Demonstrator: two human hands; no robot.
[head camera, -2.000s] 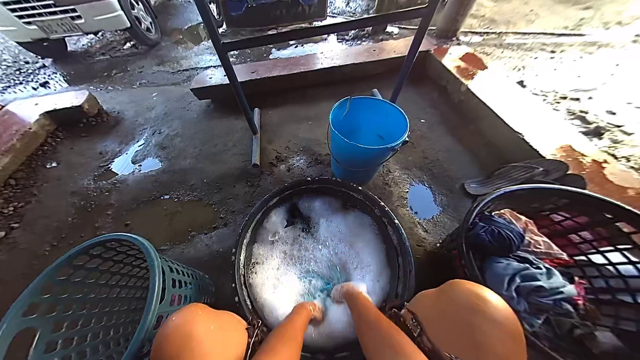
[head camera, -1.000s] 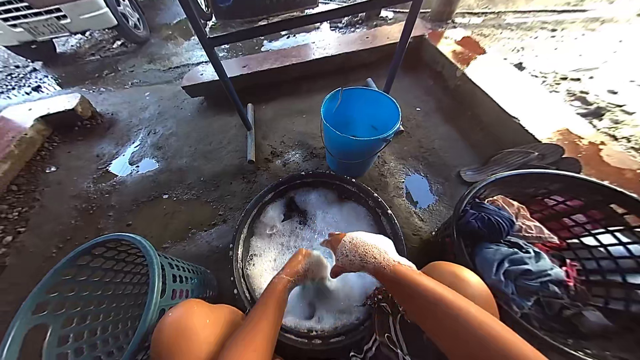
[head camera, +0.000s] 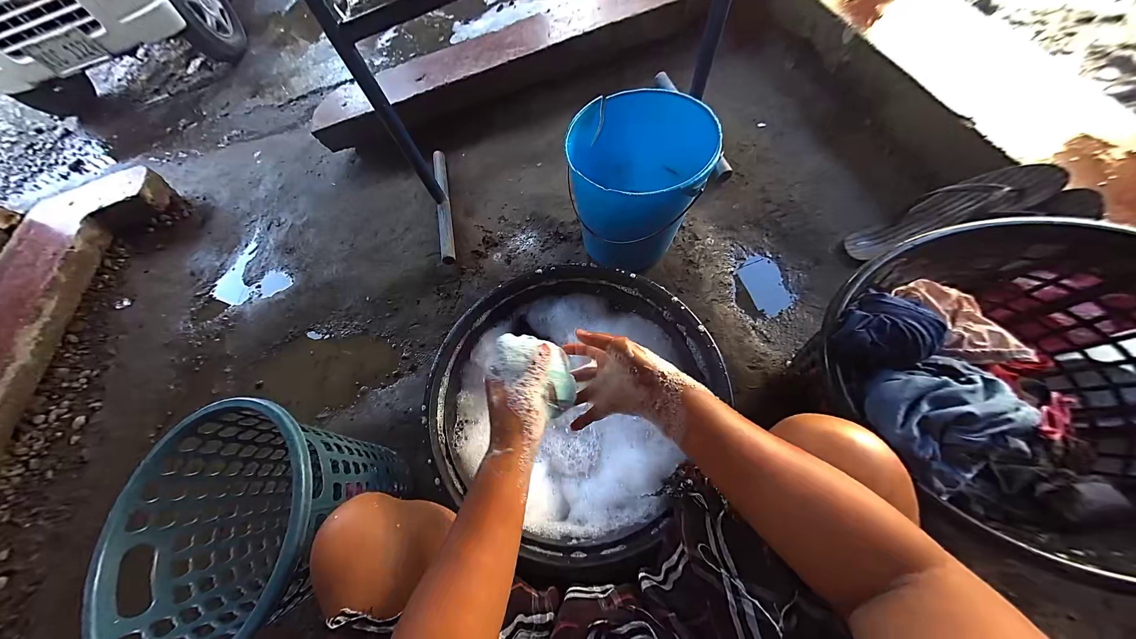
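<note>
A round black tub (head camera: 581, 532) filled with white suds stands between my knees. Above the suds, on the tub's left side, my left hand (head camera: 522, 390) grips a foam-covered, pale green wet cloth (head camera: 559, 382). Just to its right my right hand (head camera: 626, 377) is raised with its fingers spread, wet with foam and holding nothing. Something dark pokes through the suds near the tub's back left. Beyond the tub a blue plastic bucket (head camera: 639, 213) stands upright. What lies under the foam is hidden.
An upright green plastic basket (head camera: 302, 506) is at the left. At the right, a dark basket (head camera: 830, 328) holds crumpled clothes (head camera: 945, 408), with flip-flops (head camera: 967, 204) behind it. Metal frame legs (head camera: 390, 115) stand behind the tub. Puddles (head camera: 763, 284) lie on the wet ground.
Both hands were down in the suds two seconds ago and are now above them. The pale green cloth has come into sight in my left hand. My right hand has parted from the left.
</note>
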